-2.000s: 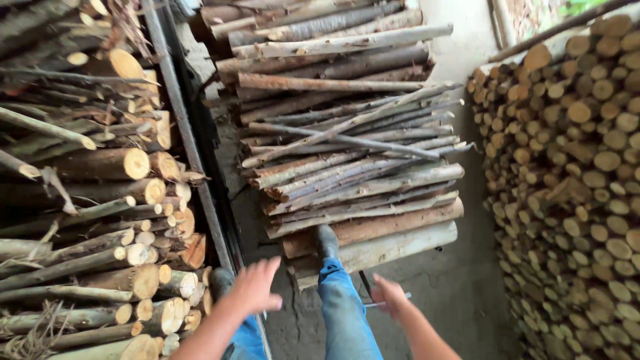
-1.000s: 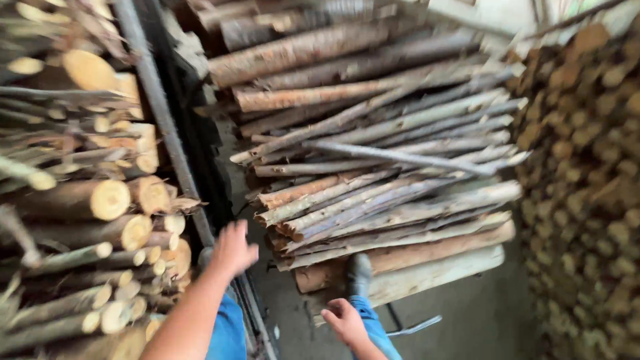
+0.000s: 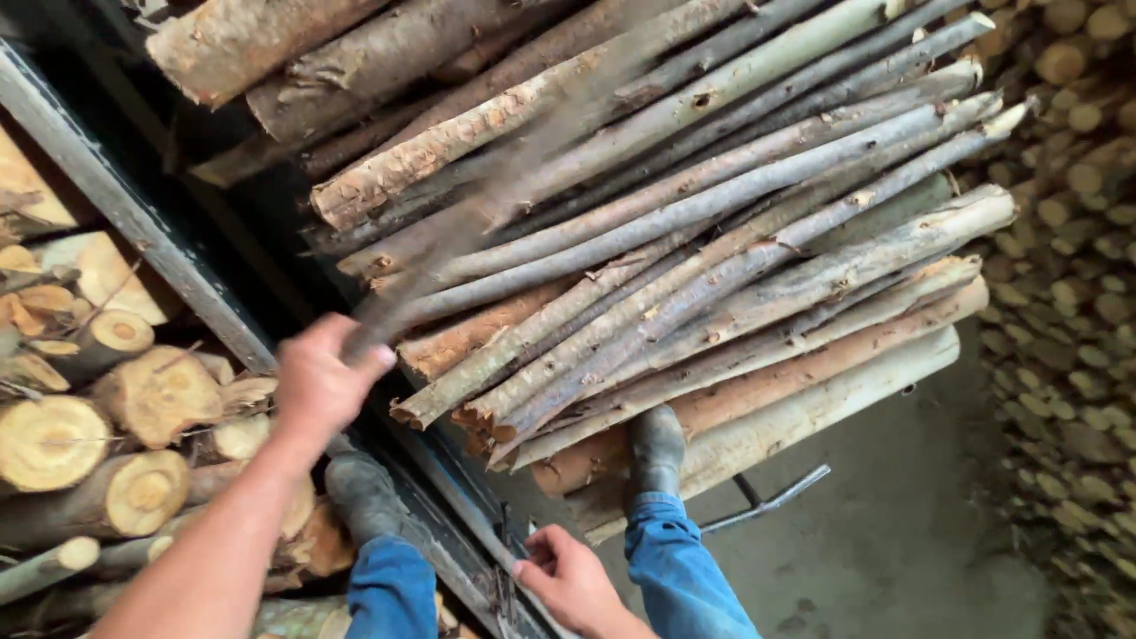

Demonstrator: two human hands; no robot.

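Observation:
My left hand is closed around the near end of a thin wooden pole, blurred, which slants up to the right above the stacked poles. Those bark-covered poles lie side by side in a thick pile in the middle. Low in the view, my right hand hangs below the pile with its fingers curled; I see nothing in it. My booted right foot rests on the lowest logs of the pile.
A metal rail runs diagonally at left, with my other boot beside it. Cut logs are stacked at far left, and a wall of log ends stands at right. A metal handle sticks out over the concrete floor.
My left hand, earlier open and empty, has closed on a thin pole. The view has moved closer to the pile.

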